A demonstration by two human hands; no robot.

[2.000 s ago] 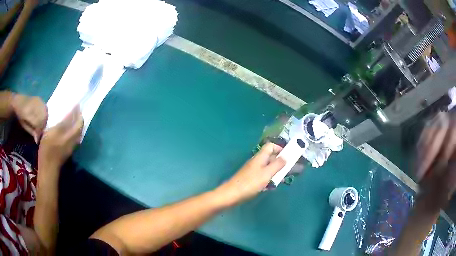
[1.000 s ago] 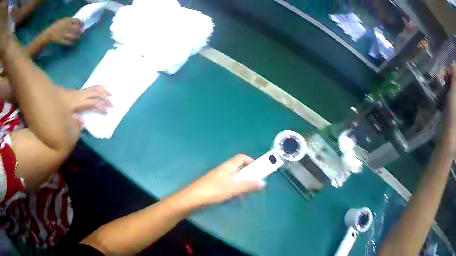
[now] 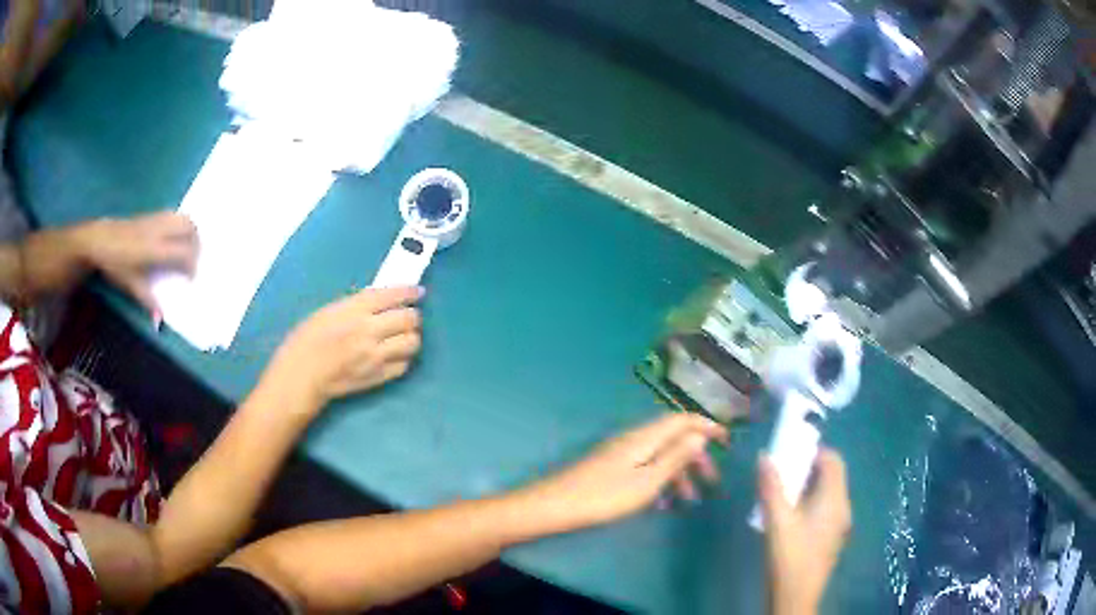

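My left hand (image 3: 673,463) is open and empty, just in front of the press base with its fixture (image 3: 721,360). My right hand (image 3: 808,511) is closed around the handle of a white hair dryer body (image 3: 829,360), blurred, its round head up beside the fixture. A second dryer body (image 3: 434,204) is at the left on the green bench, its handle held by a neighbour's hand (image 3: 355,342). White padding (image 3: 803,292) shows under the press head.
Flat white sleeves (image 3: 246,228) and a fluffy white bundle (image 3: 349,78) lie at the left, with another neighbour's hand (image 3: 144,252) on the sleeves. The dark metal press (image 3: 901,240) stands at upper right. A shiny clear bag (image 3: 962,517) lies at lower right.
The dryer my left hand held is now at the left in the neighbour's hand. My right hand has come down from the press and lifted the dryer that lay at lower right.
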